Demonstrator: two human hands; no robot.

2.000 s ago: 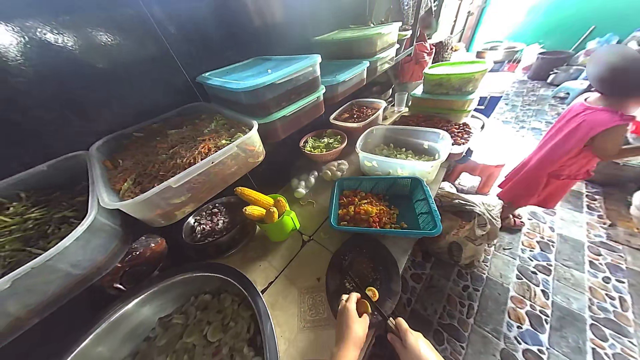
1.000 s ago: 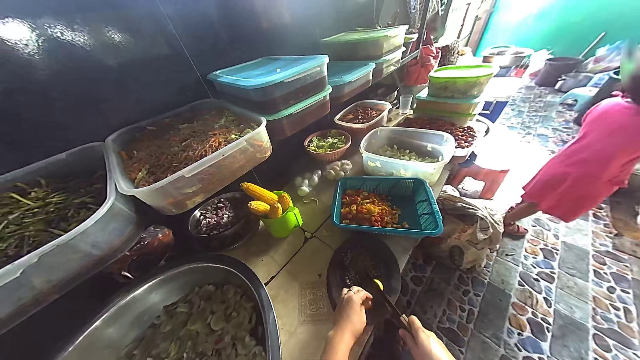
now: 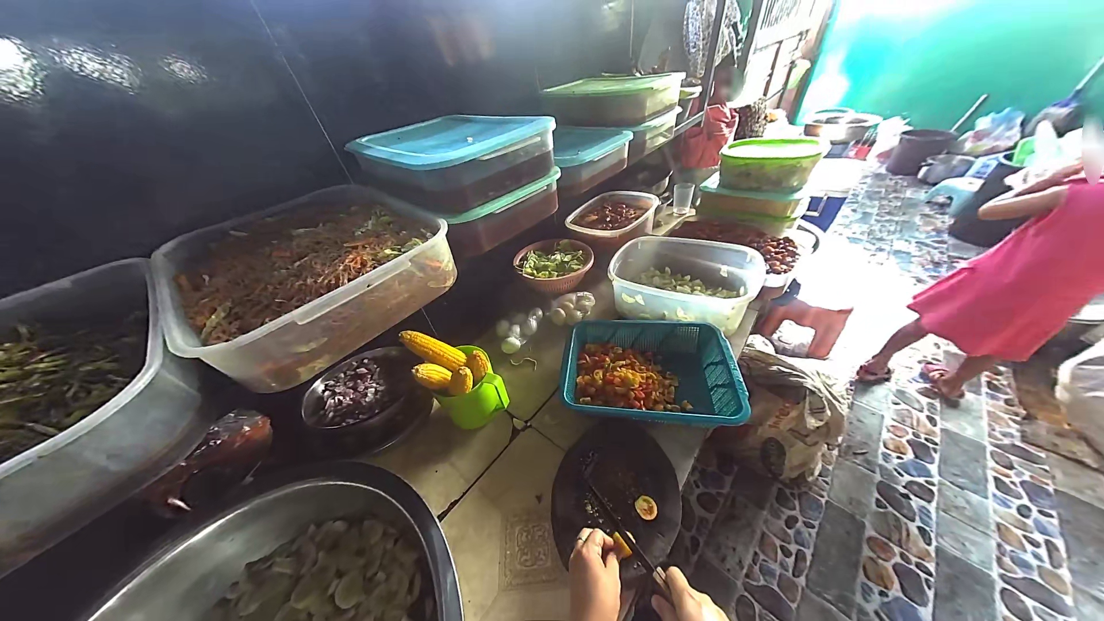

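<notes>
On a round dark chopping board (image 3: 634, 470) low in the view, my left hand (image 3: 595, 573) holds down a small orange-yellow piece of food (image 3: 622, 545), perhaps fruit or tomato. A knife (image 3: 617, 522) has its handle in my right hand (image 3: 686, 599), its blade beside that piece and slanting up to the left. A cut round slice (image 3: 645, 507) lies on the board to the right of the blade. Just beyond the board stands a teal plastic basket (image 3: 716, 405) with chopped red and yellow pieces (image 3: 625, 378) in its left part.
Left of the board are a large metal basin (image 3: 414, 509), a green plastic mug (image 3: 474, 404) with corn cobs, and a bowl of chopped onion (image 3: 352, 392). Tubs of shredded vegetables (image 3: 302, 319) and lidded boxes line the wall. A plastic bag (image 3: 798, 414) and a person in pink (image 3: 1018, 276) are at right.
Both hands have stayed at the board with the knife. A cut slice now lies apart on the board. The person in pink has changed pose at right.
</notes>
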